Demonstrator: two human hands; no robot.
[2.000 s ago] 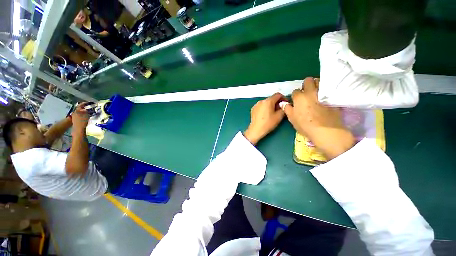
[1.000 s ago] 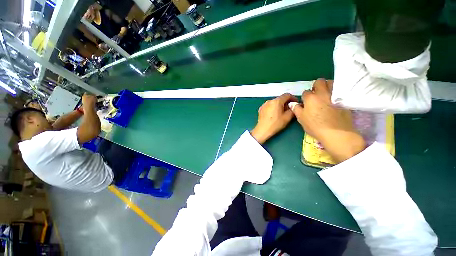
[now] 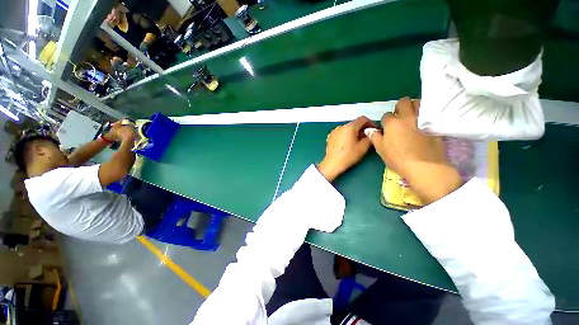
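Note:
My left hand [image 3: 346, 147] and my right hand [image 3: 414, 152] meet at the fingertips over the green bench top. A tiny whitish piece [image 3: 370, 132] shows between the fingertips; whether it is a part or a finger wrap is unclear. My right forearm and hand lie over the left part of the yellow press pad [image 3: 397, 192]. A pink patch [image 3: 462, 152] shows on the pad, right of my hand. The white cloth wrap [image 3: 480, 105] hangs under the dark green press body [image 3: 501, 35], above the pad's far edge and close to my right hand.
A white rail [image 3: 273, 116] separates the bench [image 3: 222, 155] from the green conveyor [image 3: 305, 70]. A black unit with a yellowish end [image 3: 208, 80] is on the conveyor. A blue bin [image 3: 159, 137] stands by a neighbouring worker [image 3: 82, 193] at left.
The view has shifted slightly. The black unit on the conveyor has moved a little to the right. The neighbouring worker's hands have moved by the blue bin. My hands keep nearly the same pose.

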